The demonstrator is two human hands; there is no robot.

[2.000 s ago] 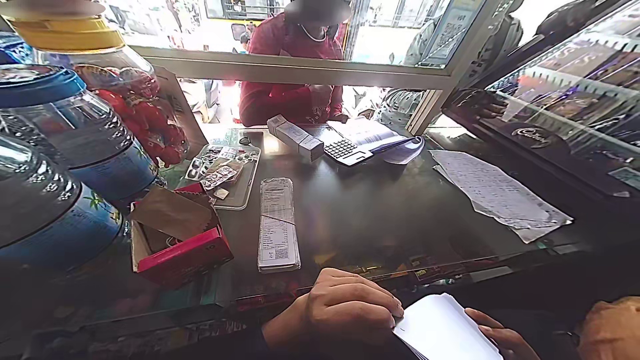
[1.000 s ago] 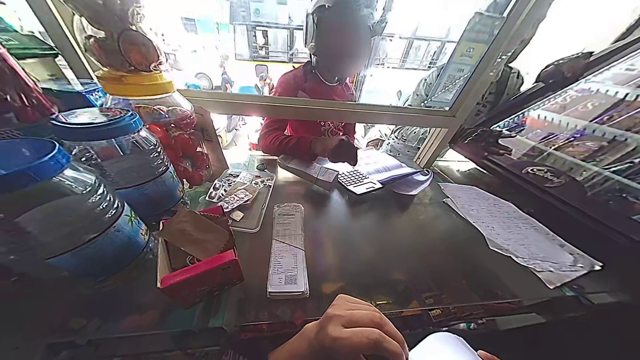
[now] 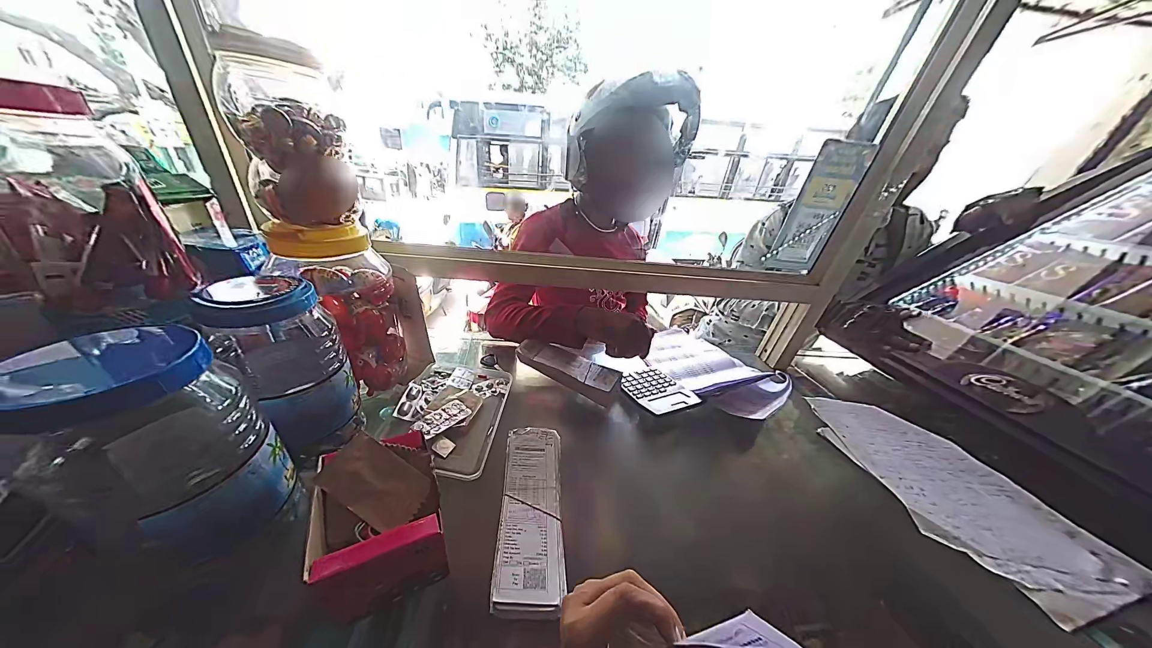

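Note:
At the bottom edge, my left hand [image 3: 621, 610] has its fingers curled beside a white paper sheet or booklet [image 3: 742, 632]; whether it grips the paper cannot be told. My right hand is out of view. Just left of my left hand lies a long folded bundle of printed papers [image 3: 531, 522] with a band across it. A pink-red open box [image 3: 378, 553] with a brown paper piece [image 3: 382, 477] stands left of that bundle. Across the counter, a person in a helmet and red top [image 3: 576, 270] has a hand near a calculator [image 3: 660, 391] and an open notebook [image 3: 711, 364].
Large plastic jars with blue lids [image 3: 99, 378] and a yellow-lidded jar [image 3: 315, 238] stand at the left. Behind the box is a tray [image 3: 468, 463] of small packets. Handwritten sheets [image 3: 972, 504] lie at the right, by a display rack [image 3: 1035, 333]. A window frame [image 3: 585, 270] crosses the counter's far side.
The view has tilted up. The person across the counter has moved a hand over to the calculator and notebook. My right hand, seen at the paper two seconds ago, has left the view.

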